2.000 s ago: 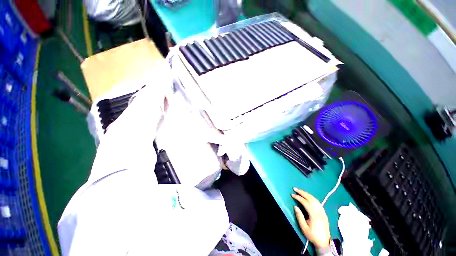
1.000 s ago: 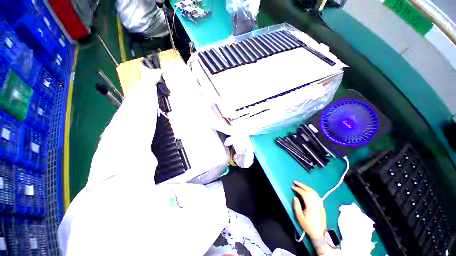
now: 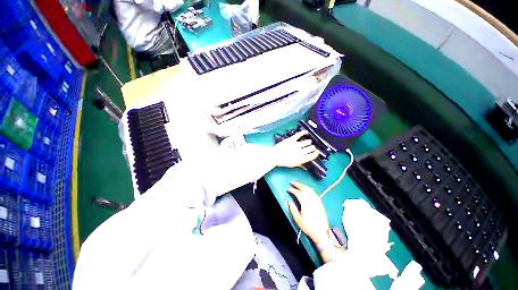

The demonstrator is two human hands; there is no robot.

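Several black tubes [image 3: 316,167] lie in a loose pile on the green mat beside the fan. My left hand [image 3: 296,150] reaches across from the left and lies over the pile, palm down; its fingertips are on or among the tubes, and whether they grip one cannot be told. My right hand [image 3: 308,210] rests at the mat's near edge, just below the pile, thumb and fingers apart. A small dark patch shows between them, with no clear object. White trays hold rows of black tubes, one stack in plastic [image 3: 255,85] and one at left [image 3: 132,164].
A purple-blue fan [image 3: 343,111] stands behind the pile, its white cable [image 3: 339,180] crossing the mat. A black tray with bright dots [image 3: 437,192] is at right. White cloths [image 3: 363,235] lie by my right forearm. Blue crates [image 3: 34,198] stand far left. A person [image 3: 142,22] sits at the back.
My left hand has come from the left tray stack to the tube pile. My right hand stays at the mat's near edge. The view has shifted, showing more of the dotted tray.
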